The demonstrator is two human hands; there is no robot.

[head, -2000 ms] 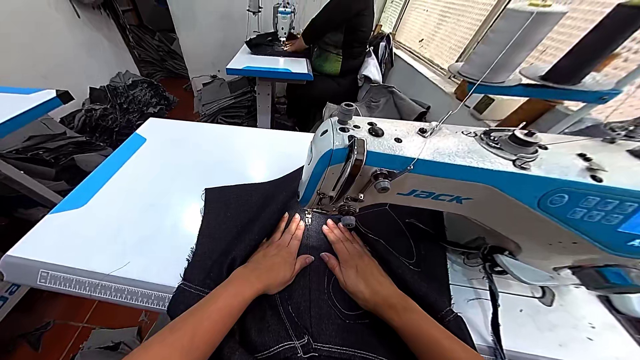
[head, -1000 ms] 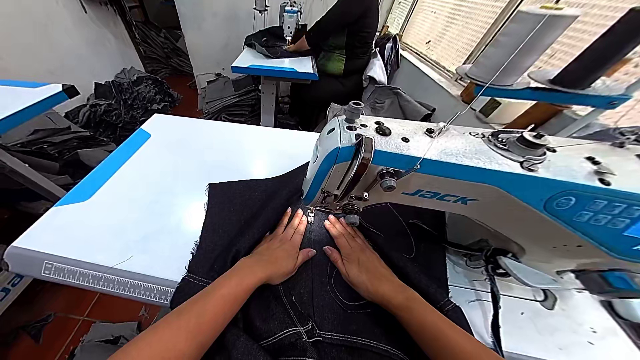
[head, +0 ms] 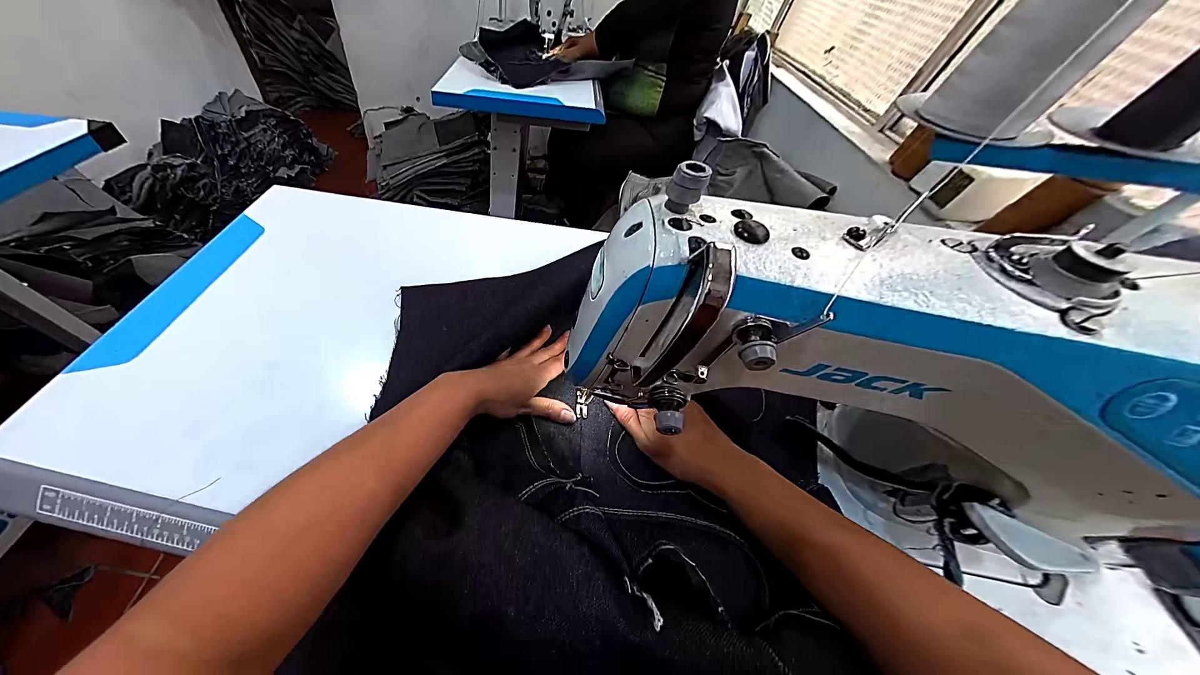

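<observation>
Dark denim fabric [head: 600, 525] with pale stitched curves lies under the presser foot [head: 582, 405] of a white and blue Jack sewing machine [head: 900, 328]. My left hand [head: 525, 380] rests on the denim just left of the foot, fingers spread and thumb pointing toward it. To the right of the foot, my right hand [head: 670, 436] is on the cloth with fingertips near the foot, partly covered by the machine's head. Whether its fingers pinch the denim cannot be told. The denim's frayed left edge lies on the white table.
The white machine table [head: 234, 309] has a blue corner strip and a ruler along its front edge. Thread cones [head: 1012, 66] stand at upper right. Behind, a person [head: 656, 84] works at another sewing table [head: 520, 101]. Piles of dark cloth [head: 216, 155] lie at back left.
Both hands have moved forward beside the presser foot and further apart, the left one turning sideways. The denim has shifted away from me, with more of it bunched in front.
</observation>
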